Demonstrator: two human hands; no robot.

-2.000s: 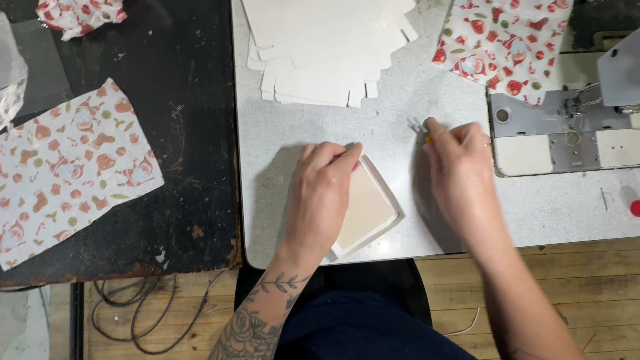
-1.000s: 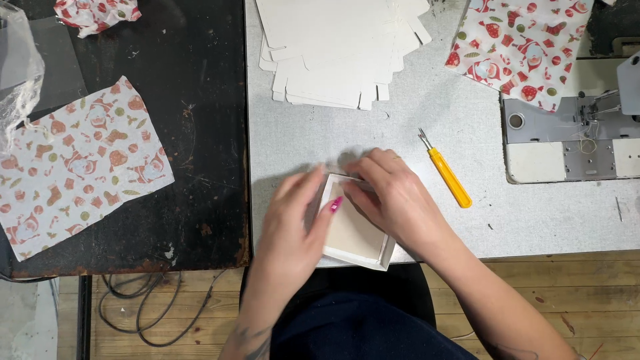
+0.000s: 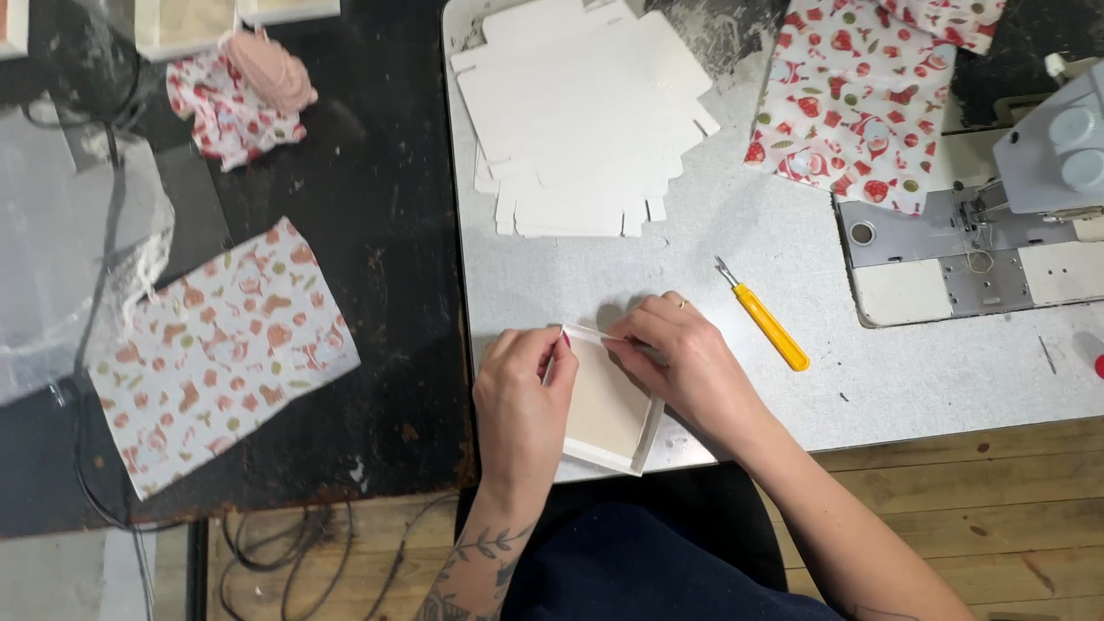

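Observation:
A shallow white cardboard box part with a beige inside [image 3: 604,405] lies at the front edge of the grey tabletop, its low walls standing up. My left hand [image 3: 524,392] pinches its far left corner between thumb and fingers. On the far wall, my right hand [image 3: 677,358] grips the cardboard with thumb and forefinger. To the right of my right hand lies a seam ripper with a yellow handle [image 3: 770,328], its metal fork pointing away from me. A stack of flat white cardboard blanks [image 3: 586,129] rests beyond my hands.
At the right is a sewing machine [image 3: 906,289], with Santa-print fabric [image 3: 849,112] beside it. The black table [image 3: 397,285] on the left carries another printed fabric piece [image 3: 224,354], a crumpled bundle [image 3: 233,108] and clear plastic [image 3: 69,233]. Cables [image 3: 289,543] hang below.
The seam ripper, in my right hand two seconds ago, now lies on the grey tabletop. My right hand has moved left to the box part, and both hands are now at its far wall.

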